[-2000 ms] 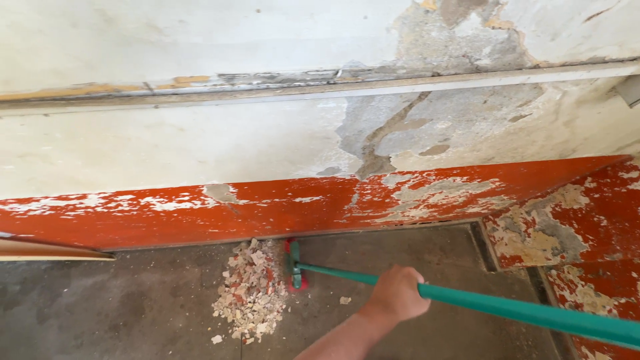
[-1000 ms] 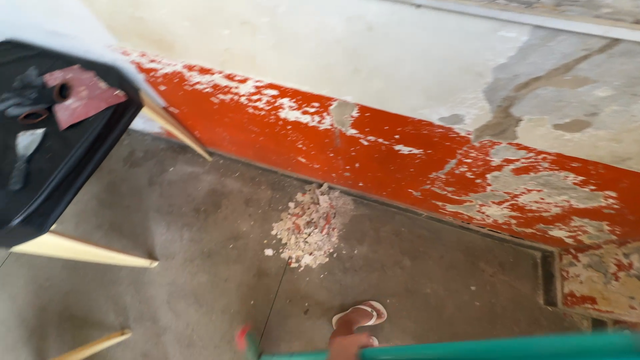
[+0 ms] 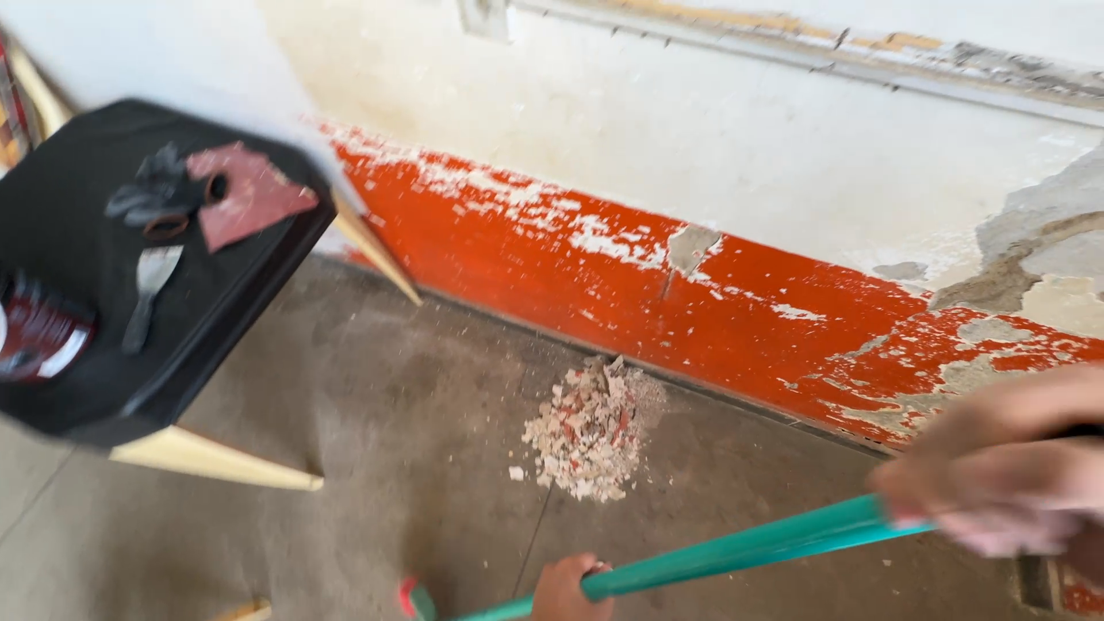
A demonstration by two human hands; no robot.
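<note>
A green broom handle point(image 3: 733, 552) slants from the right down to the bottom edge. My left hand point(image 3: 571, 591) is closed around its lower part. Nearer the camera, at the right edge, my right hand point(image 3: 1000, 466) grips the upper end, somewhat blurred. The small green broom head point(image 3: 417, 599) with red bristles shows at the bottom, off the floor pile as seen here. Beyond my left hand, a heap of broken plaster and paint chips point(image 3: 595, 431) lies on the concrete floor beside the wall's base.
A black-topped table point(image 3: 250, 319) with pale wooden legs stands at left. It bears a putty knife point(image 3: 151, 293), dark gloves point(image 3: 159, 194), red sandpaper point(image 3: 250, 194) and a can point(image 3: 43, 336). The red-and-white wall point(image 3: 535, 259) has peeling paint.
The broom head has moved left, away from beside the chip heap. My right hand has come into view on the handle. The view has swung left, bringing in the table.
</note>
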